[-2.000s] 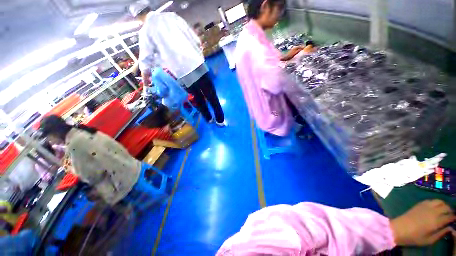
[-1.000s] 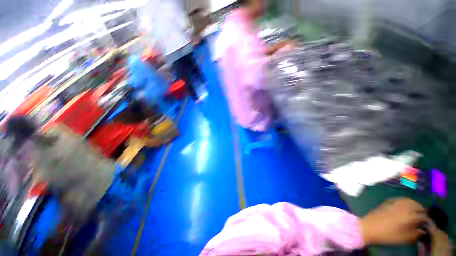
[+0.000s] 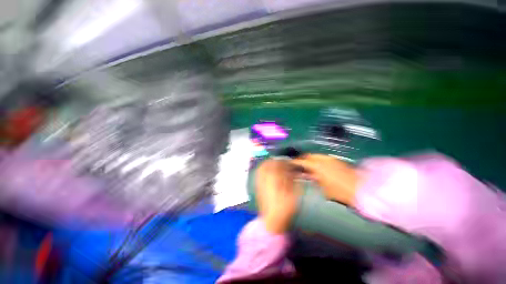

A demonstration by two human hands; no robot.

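Note:
The frame is heavily blurred. My left hand is raised at the bench's near edge, in a pink sleeve. My right hand meets it from the right. A small dark round piece, perhaps a charging case, shows at the fingertips of both hands. The blur hides whether it is open or closed. A phone with a lit purple-pink screen lies just beyond my left hand. A white cloth or paper lies to the left of the phone.
A large shiny grey heap of clear trays stands at left. A clear item with a dark centre lies on the green bench top beyond my right hand. A person's pink sleeve is at far left. Blue floor shows below.
The view has swung right from the aisle and other workers to the bench. Both my hands, the phone and the white cloth now lie near the middle. My right arm has come into view.

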